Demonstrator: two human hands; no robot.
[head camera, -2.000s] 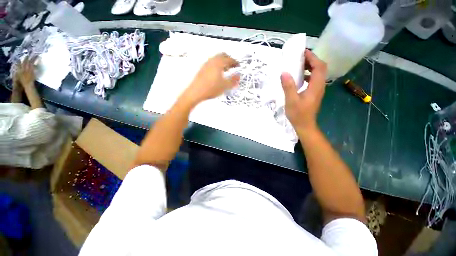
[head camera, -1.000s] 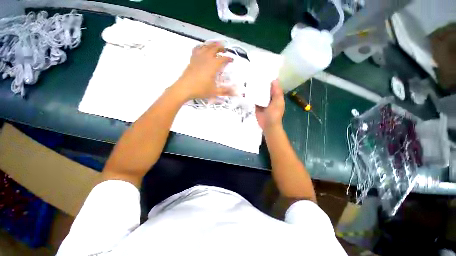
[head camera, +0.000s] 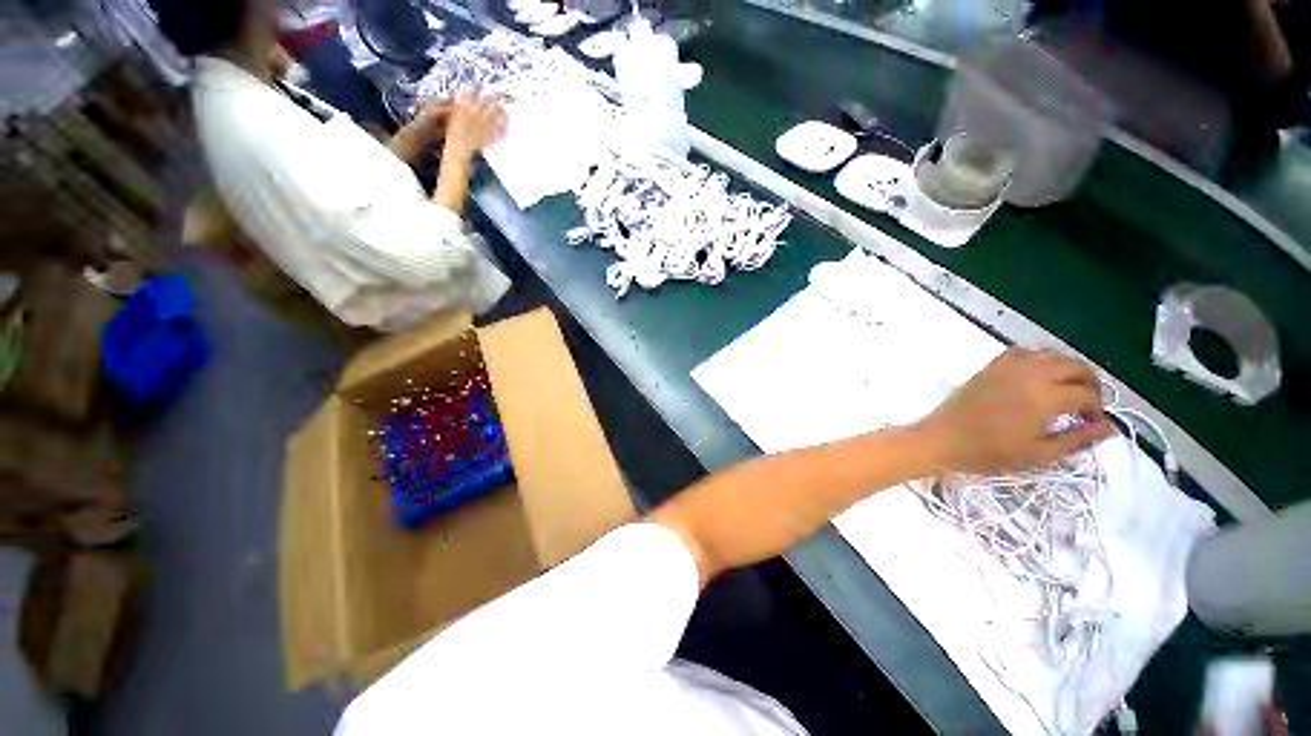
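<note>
My left hand (head camera: 1018, 414) is over the white mat (head camera: 791, 360), its fingers curled on a white cable (head camera: 1064, 423) at the top of a loose pile of white cables (head camera: 1028, 525). More cable loops beside the fingertips. My right hand (head camera: 1271, 722) is cut off at the bottom right corner; only some fingers show, at a small white block (head camera: 1239, 696) that they hold. A rolled white lump (head camera: 845, 288) lies at the mat's far left corner.
A heap of tied cables (head camera: 676, 223) lies left of the mat. A person (head camera: 345, 201) works beyond it. An open carton (head camera: 554, 431) with red and blue parts stands on the floor. A translucent bottle (head camera: 1254, 572) stands right. White housings (head camera: 1219, 342) sit on the far strip.
The view has swung left, bringing the carton and the other person into sight. My right hand and the white block have shifted to the bottom right edge. My left hand remains at the cable pile.
</note>
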